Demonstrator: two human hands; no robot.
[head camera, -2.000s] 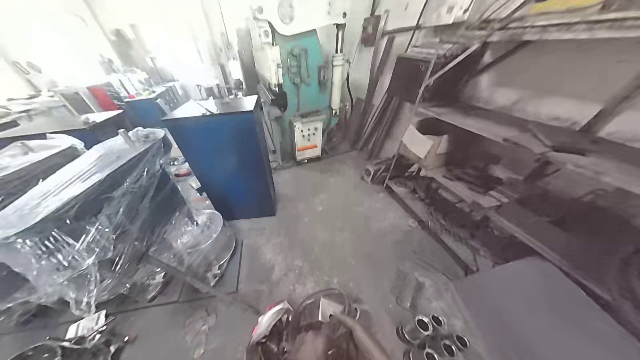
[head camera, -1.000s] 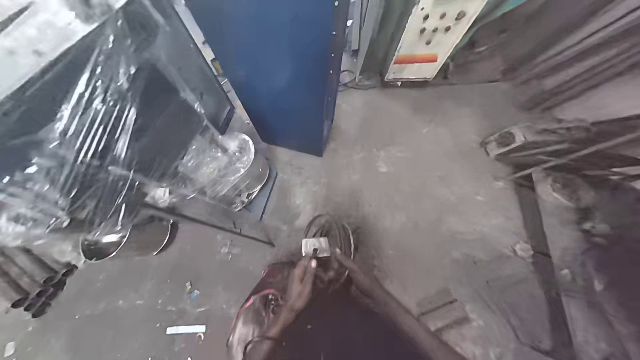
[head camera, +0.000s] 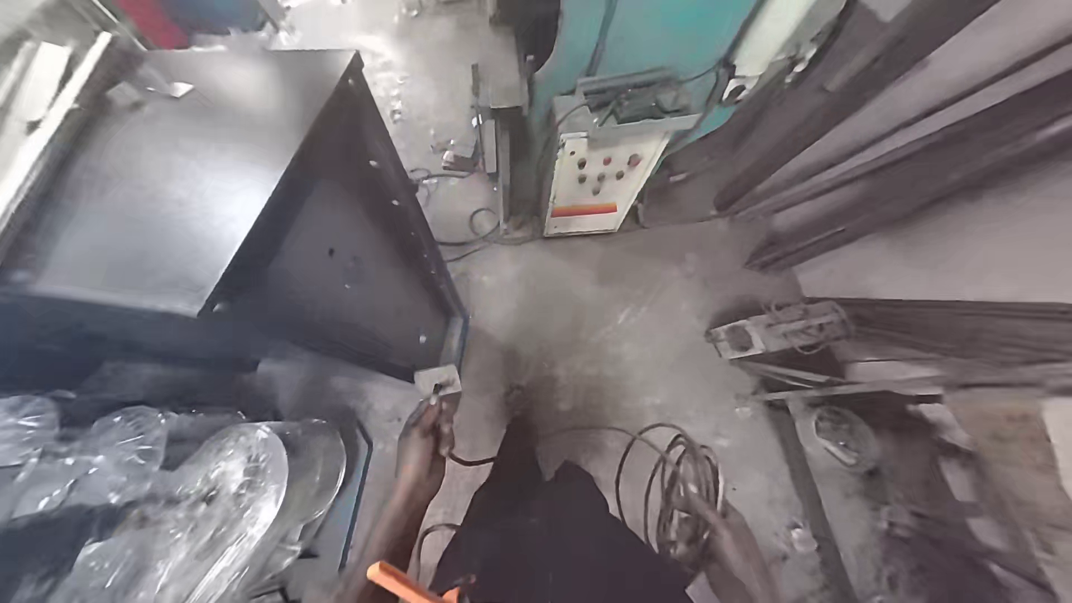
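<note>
My left hand (head camera: 427, 435) is closed around the cable just below a small pale box (head camera: 438, 380), which looks like an electrical socket. A dark cable (head camera: 471, 460) runs from that hand toward my legs. On the right, my right hand (head camera: 720, 536) grips a loosely looped coil of cable (head camera: 691, 477), held above the floor. One strand of it stretches left across my dark clothing. An orange object (head camera: 402, 582), its kind unclear, shows at the bottom edge beside my left forearm.
A dark metal cabinet (head camera: 335, 260) stands at the left, with plastic-wrapped parts (head camera: 218, 494) below it. Ahead are a control box with buttons (head camera: 595, 180) and a teal machine (head camera: 653, 38). Cables lie on the floor near them. A metal rack frame (head camera: 804, 494) and long metal bars stand at the right.
My hands were close together at the coil and the pale box; now they are wide apart, the box on the left and the coil on the right. The view has shifted considerably.
</note>
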